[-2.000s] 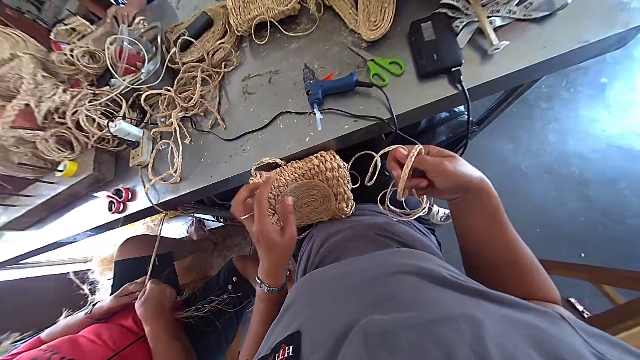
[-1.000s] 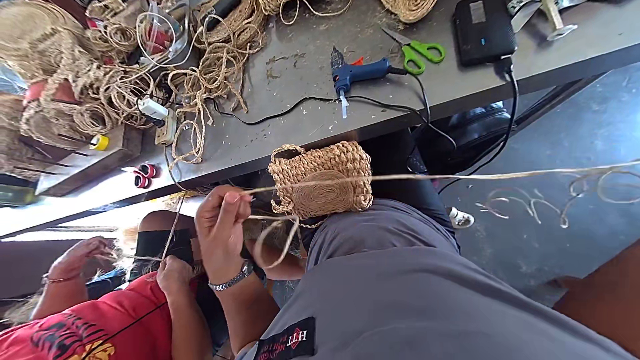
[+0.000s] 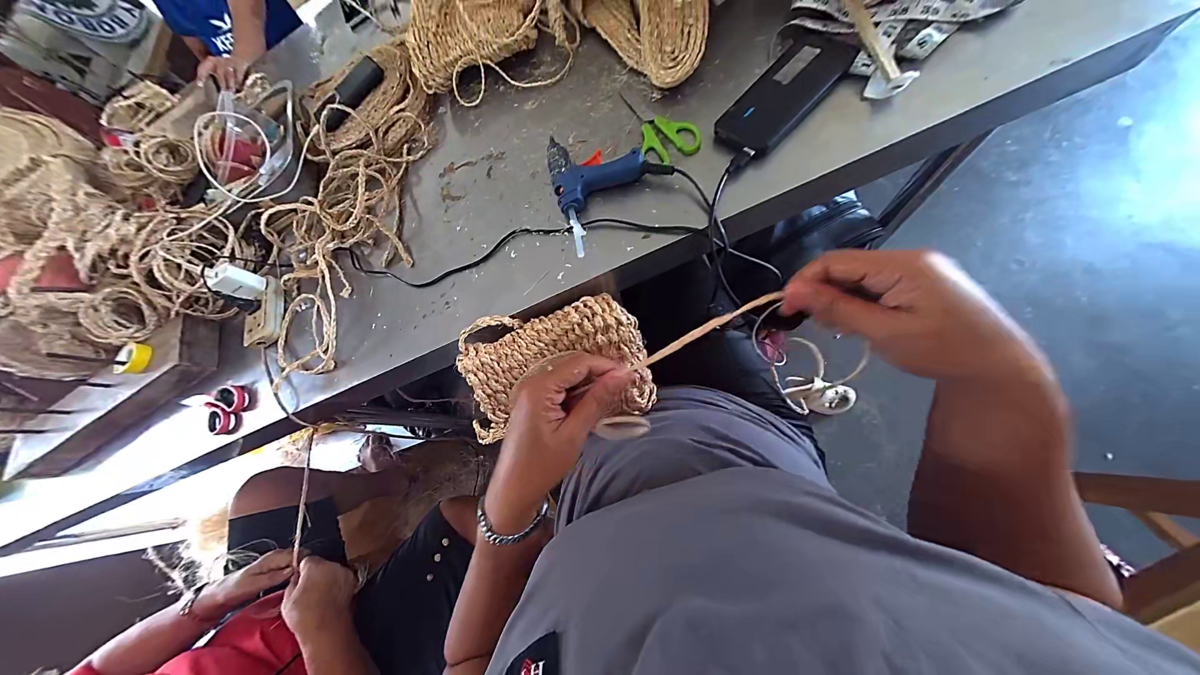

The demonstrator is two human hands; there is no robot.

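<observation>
A woven natural-fibre bag (image 3: 553, 342) with a small loop at its top left corner rests on my lap against the table edge. My left hand (image 3: 562, 408) is over its lower part, thumb and fingers pinched on a braided fibre cord (image 3: 708, 328). The cord runs taut up to the right, where my right hand (image 3: 858, 300) pinches it. Loose curls of cord hang below my right hand. Part of the bag's front is hidden behind my left hand.
On the table (image 3: 506, 206) lie a blue glue gun (image 3: 600, 178), green-handled scissors (image 3: 670, 136), a black power bank (image 3: 786, 92), a hammer (image 3: 877, 47) and tangled braided cord (image 3: 361, 192). Red-handled scissors (image 3: 225, 410) lie near the edge. A co-worker's hands (image 3: 300, 586) hold cord at lower left.
My right hand, out of view one second ago at the end of a long stretched cord, is back in view holding it closer. My left hand has moved from beside the bag to over it.
</observation>
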